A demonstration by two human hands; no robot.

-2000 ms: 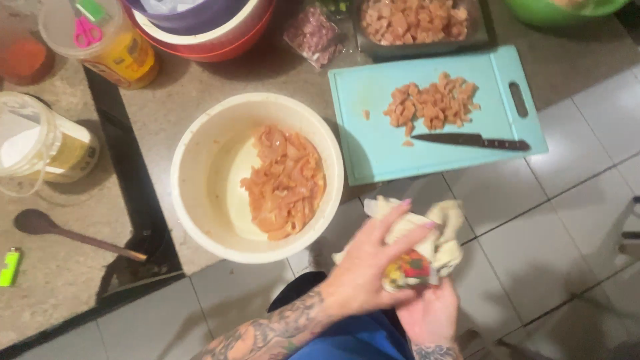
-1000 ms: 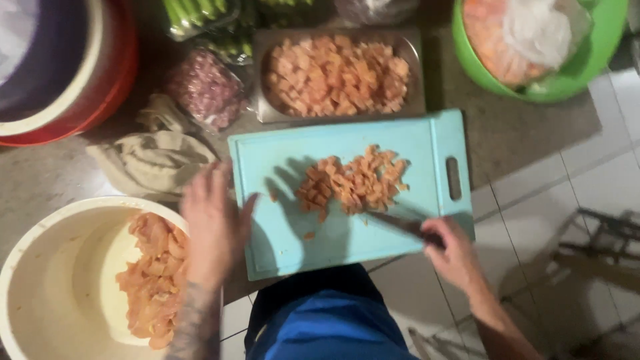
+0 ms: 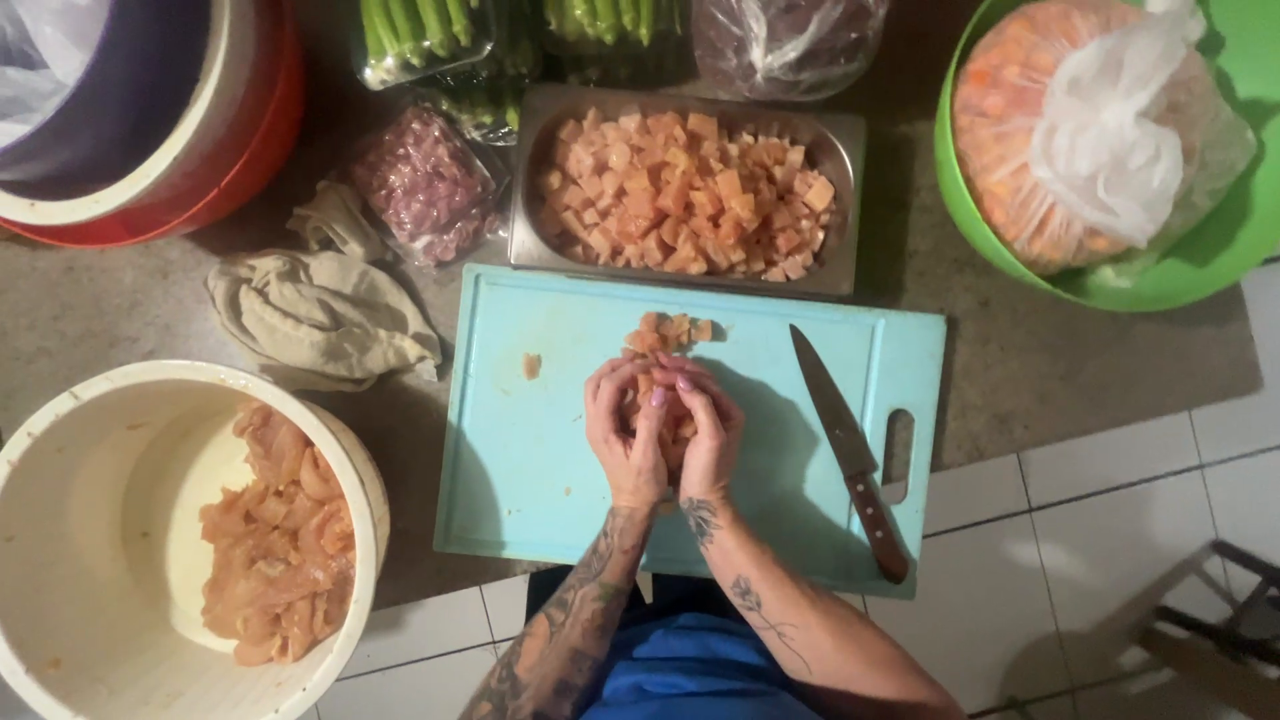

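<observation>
My left hand (image 3: 627, 430) and my right hand (image 3: 708, 425) are cupped together around a heap of diced raw meat (image 3: 660, 400) on the turquoise cutting board (image 3: 540, 450). A few more cubes (image 3: 668, 332) lie just beyond my fingertips, and one small piece (image 3: 531, 366) sits apart to the left. To the right of my hands rests a kitchen knife (image 3: 850, 455) with a wooden handle, untouched. Behind the board stands a metal pan (image 3: 857, 200) filled with diced raw meat (image 3: 690, 195).
A cream tub (image 3: 75, 400) with raw meat pieces stands left. A crumpled cloth (image 3: 320, 315), a bag of chopped pinkish food (image 3: 425, 185), packed green vegetables (image 3: 420, 30) and stacked basins (image 3: 270, 130) lie behind. A green bowl (image 3: 1120, 295) at back right holds a knotted bag.
The knife, in my right hand one second ago, now lies on the board's right side. Both hands have come together around the diced meat. The cloth was in my hands two seconds ago.
</observation>
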